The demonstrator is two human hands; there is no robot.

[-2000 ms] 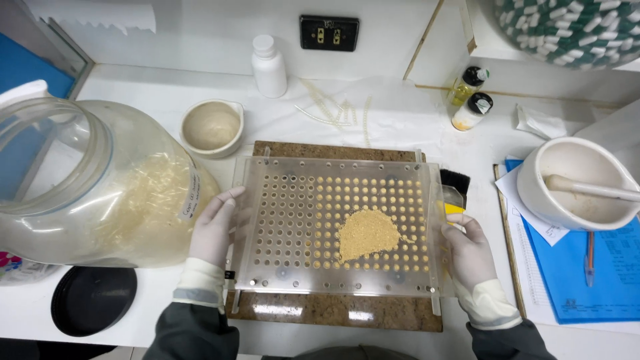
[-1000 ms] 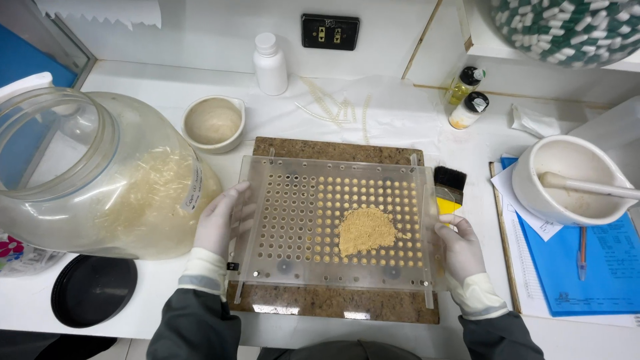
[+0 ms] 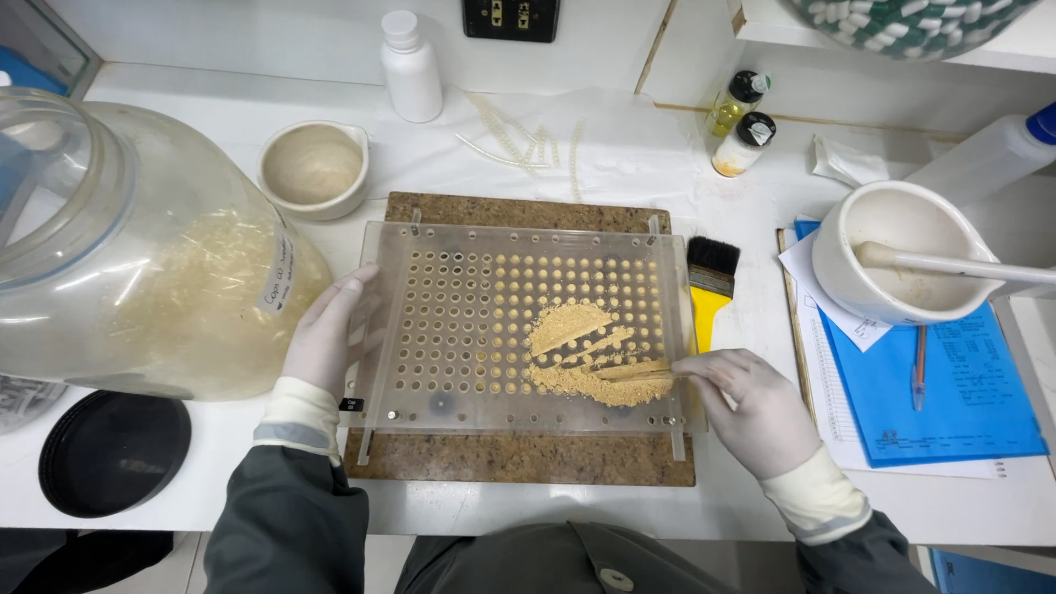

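Observation:
A clear plastic capsule-filling board (image 3: pixel 445 412) with rows of round holes lies on a brown granite slab (image 3: pixel 528 458). Yellowish powder (image 3: pixel 569 326) is spread over its right half, and many holes there look filled; those on the left look unfilled. My gloved right hand (image 3: pixel 747 404) pinches a thin flat spatula (image 3: pixel 635 371), its blade in the powder near the lower right. My gloved left hand (image 3: pixel 330 330) rests against the board's left edge, fingers on it. Just right of the board lies a brush (image 3: pixel 711 285) with black bristles and a yellow handle.
A large jar of empty clear capsules (image 3: pixel 190 305) lies tilted at left by a black lid (image 3: pixel 115 454). Behind stand a small mortar (image 3: pixel 313 169), a white bottle (image 3: pixel 411 70) and two vials (image 3: pixel 742 144). At right, a mortar (image 3: pixel 899 247) with pestle sits on papers and a blue sheet (image 3: pixel 949 412).
My right hand has left the board's right edge and now holds the spatula in the powder. The single heap is partly spread toward the lower right. My left hand stays at the left edge.

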